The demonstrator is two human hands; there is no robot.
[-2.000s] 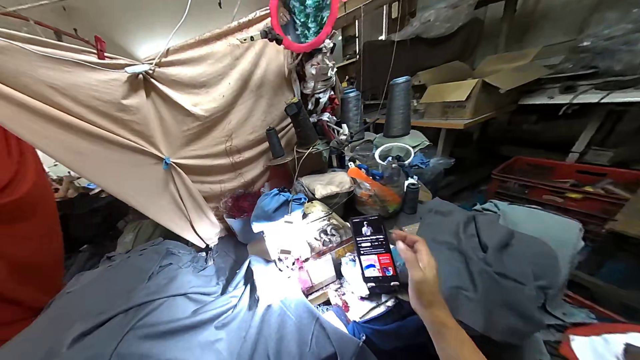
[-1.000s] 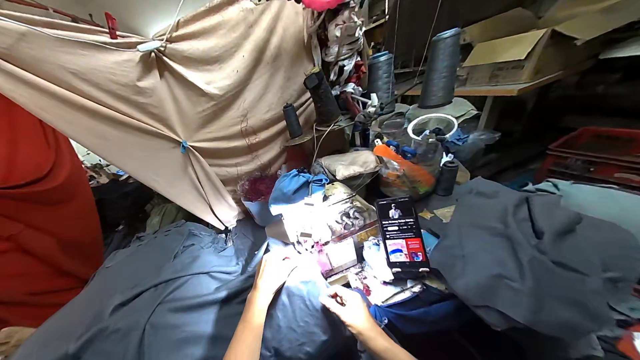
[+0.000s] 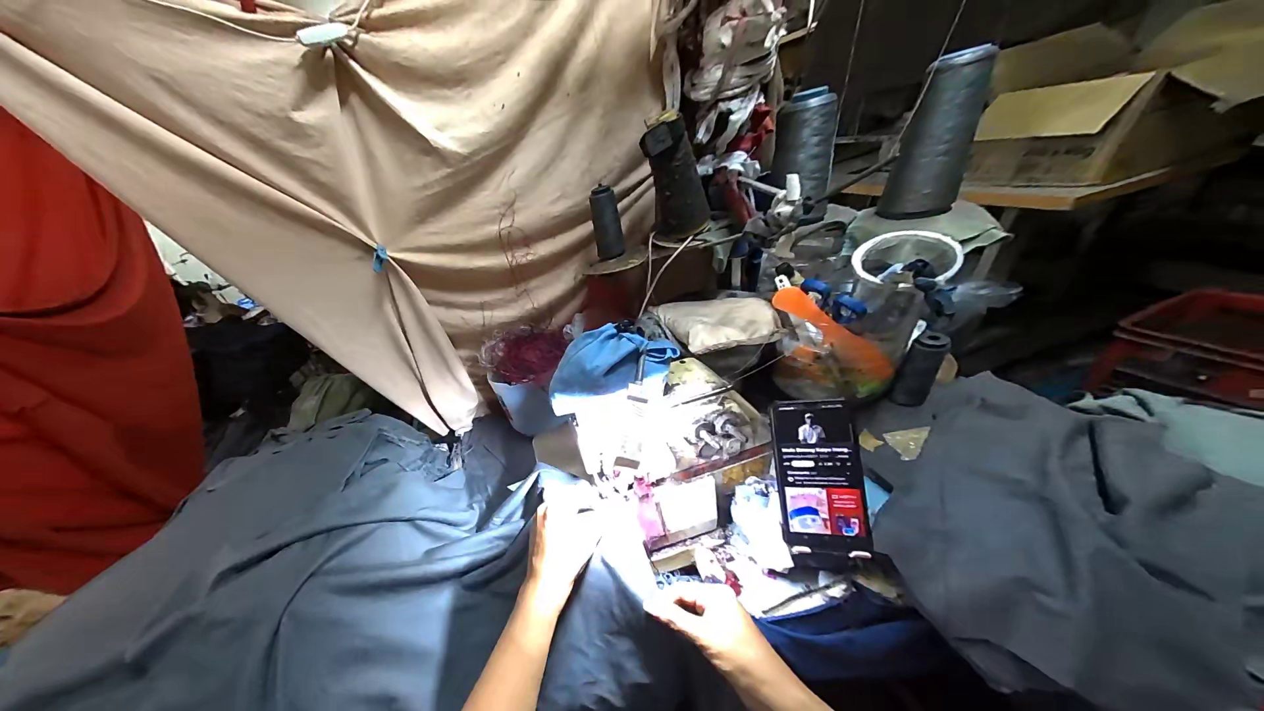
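Observation:
Grey-blue fabric (image 3: 355,563) spreads over the left and runs under both hands at the sewing machine (image 3: 632,425), whose needle area is washed out by bright light. My left hand (image 3: 563,543) lies on the fabric just below that area; glare hides its fingertips, so its grip is unclear. Lower right of it, my right hand (image 3: 703,612) has curled fingers with thumb and forefinger pinched at the fabric's right edge. A smartphone (image 3: 822,479) with a lit screen stands tilted right of the machine. Blue cloth (image 3: 607,365) covers the machine's upper part.
Thread cones (image 3: 938,133) and a small black spool (image 3: 920,367) stand behind. More grey fabric (image 3: 1066,533) lies right of the phone. A beige curtain (image 3: 444,148) hangs behind, red cloth (image 3: 79,346) at left. A cardboard box (image 3: 1066,128) and red crate (image 3: 1195,346) are at right.
My right hand was beside the phone two seconds ago and is now on the fabric at the machine. My left hand, out of view then, has come in. The view has shifted.

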